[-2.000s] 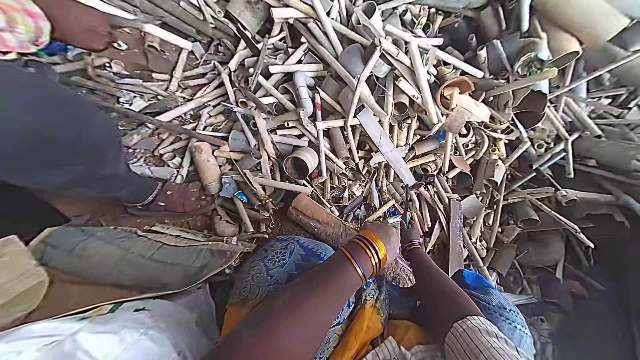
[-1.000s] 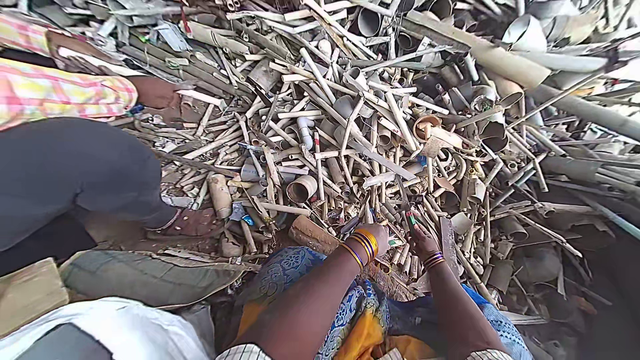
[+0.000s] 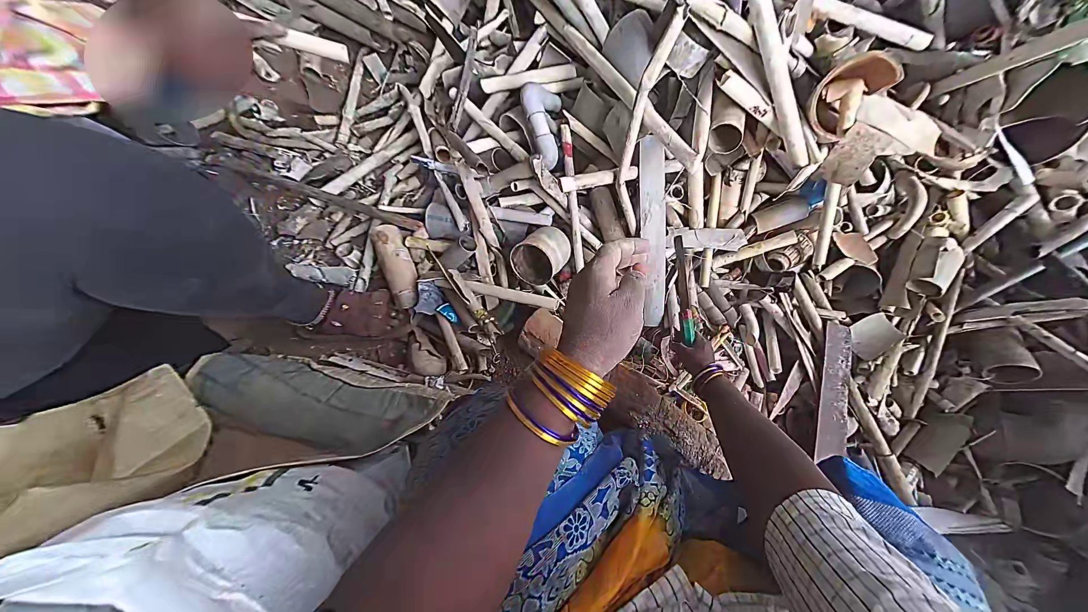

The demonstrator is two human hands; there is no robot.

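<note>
My left hand point(image 3: 605, 302), with several bangles at the wrist, has curled fingers at the left edge of a flat pale plastic strip point(image 3: 653, 229); it seems to grip it. My right hand point(image 3: 693, 350) is closed on a narrow dark tool point(image 3: 685, 293) with a green and red handle part, its long end pointing up away from me. Beneath both hands lies a worn wooden block point(image 3: 667, 416). Past the hands spreads a heap of broken plastic pipe pieces, with a short pipe piece point(image 3: 541, 255) and a grey elbow pipe fitting point(image 3: 541, 123) in it.
At the left, a person in dark trousers sits close, a bare foot point(image 3: 361, 314) beside the heap. A white sack point(image 3: 221, 535) and a grey-green padded piece point(image 3: 314, 399) lie at lower left. A flat rusty strip point(image 3: 834, 391) stands right of my right arm.
The pale strip now stands upright beside my left hand; two seconds ago it lay slanted on the heap. My left hand has moved forward from the block. The other person's hand has shifted.
</note>
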